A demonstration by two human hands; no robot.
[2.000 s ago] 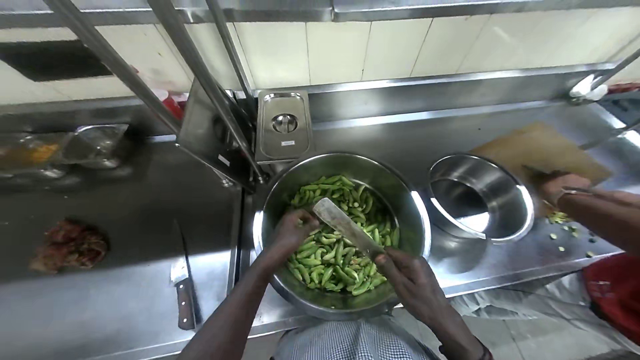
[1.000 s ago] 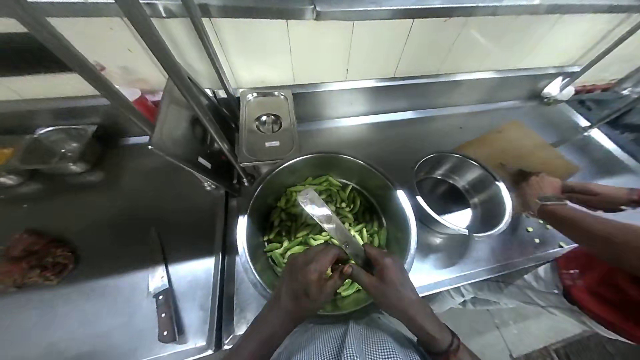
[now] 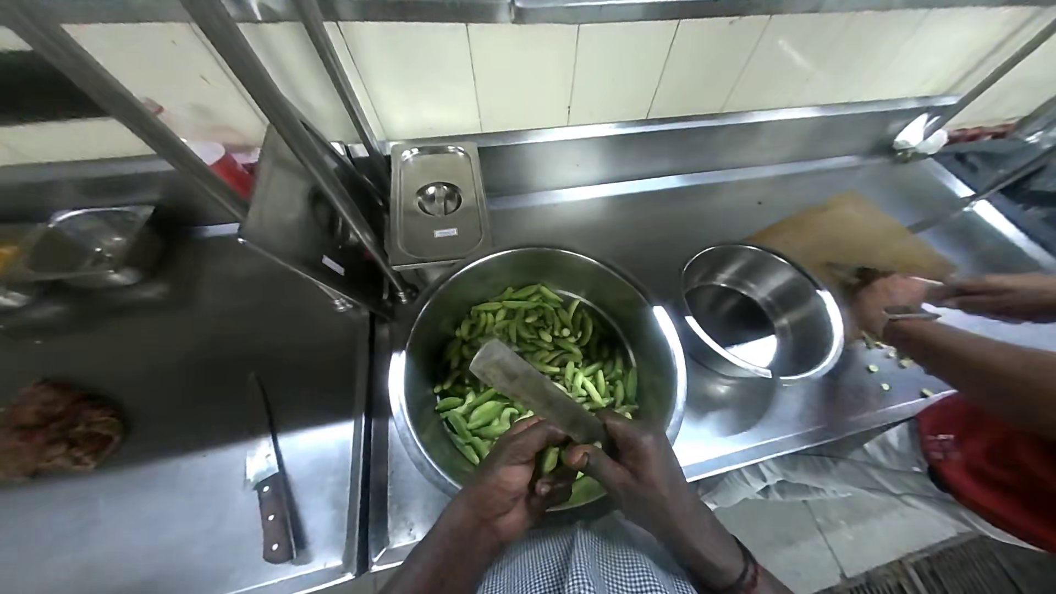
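A wide steel pot (image 3: 658, 355) holds many green, finger-shaped vegetables (image 3: 528, 326), whose exact kind I cannot tell. Over its near side my right hand (image 3: 639, 466) grips a knife with a broad blade (image 3: 536, 392), which points up and to the left. My left hand (image 3: 520, 483) is closed around a piece of the green vegetable, just below the blade and close to my right hand. The knife's handle is hidden in my right fist.
Right of the pot stands an empty steel pot (image 3: 763, 309). Beyond it a co-worker's hands (image 3: 895, 301) work at a cutting board (image 3: 858, 235). A lidded steel container (image 3: 437, 202) stands behind. On the left counter lie a knife (image 3: 274, 495), a reddish-brown heap (image 3: 58, 429) and steel trays (image 3: 91, 247).
Two seconds ago my left hand was at the left side of the pot, apart from my right; both hands are now together at the near side. The knife has stayed in my right hand.
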